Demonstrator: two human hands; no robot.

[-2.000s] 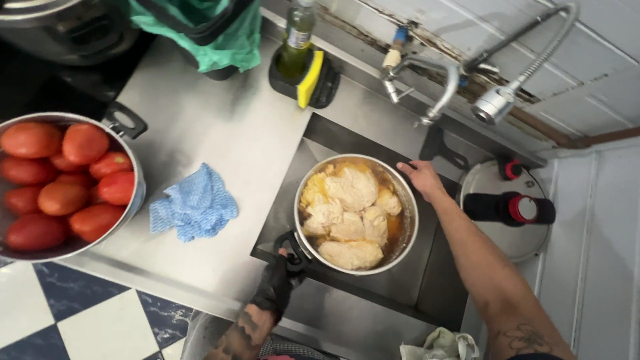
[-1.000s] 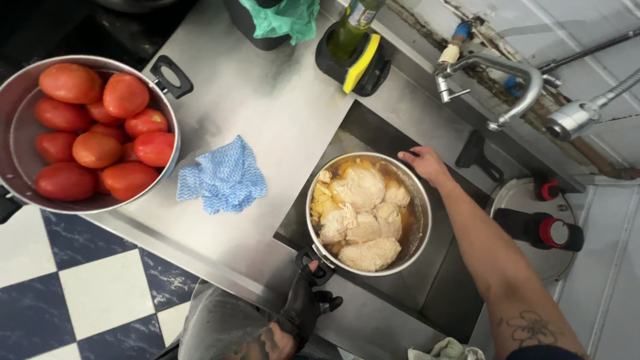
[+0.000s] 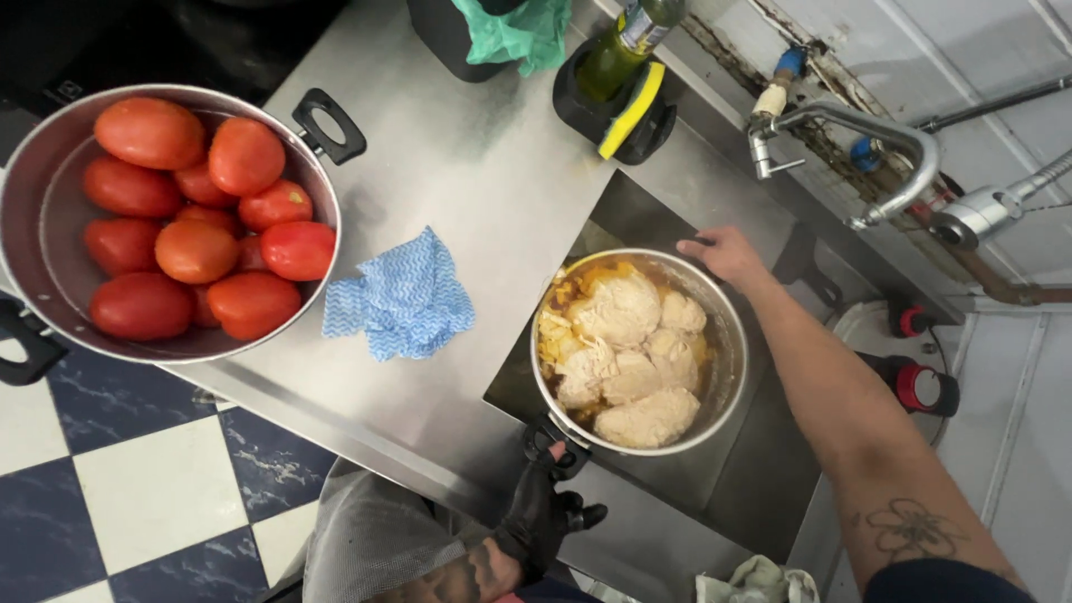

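Note:
A metal pot (image 3: 735,368) of pale cooked chicken pieces (image 3: 624,314) in brownish liquid is over the sink basin. My left hand (image 3: 548,502), in a black glove with a bare fingertip showing, is at the pot's near black handle, its thumb on it and other fingers spread. At the pot's upper right rim is my bare right hand (image 3: 724,255); the far handle is not visible, and the grip is partly hidden. To the left, a blue-and-white cloth (image 3: 410,297) lies crumpled on the steel counter beside a large pot (image 3: 63,197) of red tomatoes (image 3: 151,132).
A steel faucet (image 3: 871,126) and a spray head (image 3: 971,222) jut over the sink's back edge. A black holder (image 3: 578,113) carries a green bottle (image 3: 620,50) and yellow sponge (image 3: 632,110). A bin with a green bag (image 3: 515,38) and a red-and-black object (image 3: 921,385) stand nearby.
The view has shifted and come closer to the counter. My left hand's fingers have spread from their closer hold at the handle. The right hand stays at the rim.

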